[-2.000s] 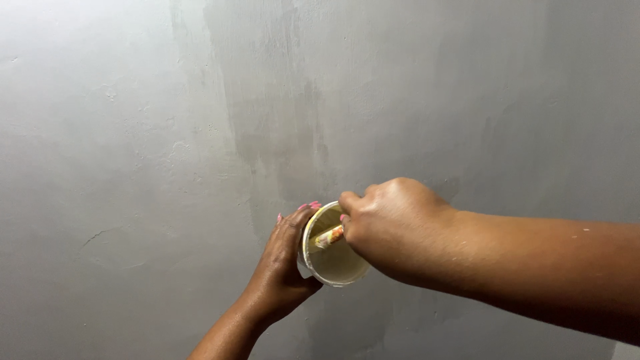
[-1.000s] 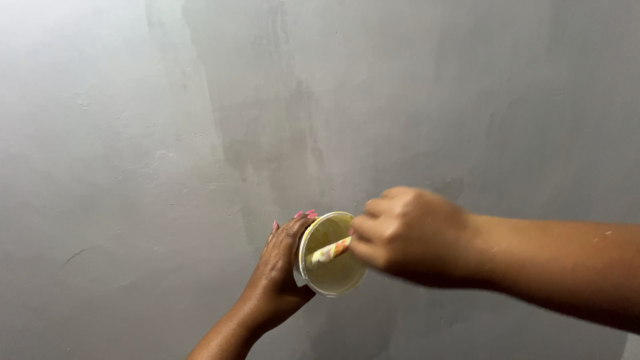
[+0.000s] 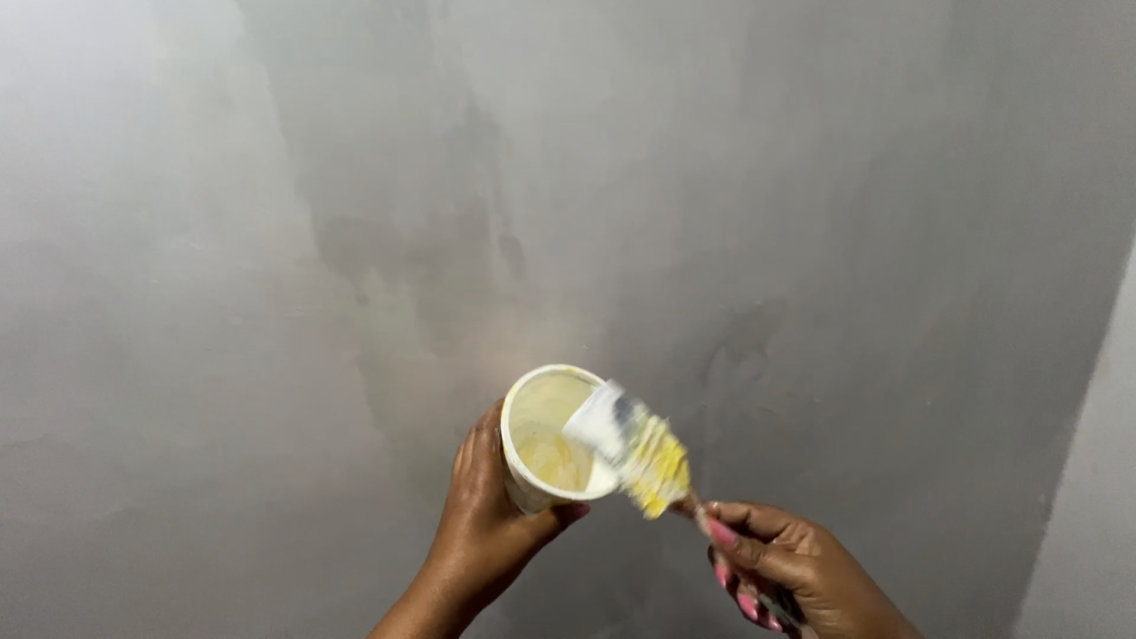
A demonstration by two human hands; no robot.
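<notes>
A white plastic tub (image 3: pixel 522 484), smeared yellowish inside, tilts its mouth toward me at the lower middle of the head view. My left hand (image 3: pixel 497 515) grips it from the left and below. Some pale yellowish matter lies at its bottom. In my right hand (image 3: pixel 781 564), at the lower right, is the handle of a paintbrush (image 3: pixel 632 448) whose head is coated white and yellow. The brush's tip overlaps the tub's right rim; blur leaves unclear whether they touch. Part of the handle is hidden by my fingers.
Behind the hands spreads a grey wall (image 3: pixel 799 222) with darker, uneven patches and streaks. A lighter surface (image 3: pixel 1087 497) meets it along a slanting edge at the far right.
The brush's head, inside the tub in both earlier frames, now shows at its right rim. My right hand has moved down and right of the tub. My left hand keeps its hold.
</notes>
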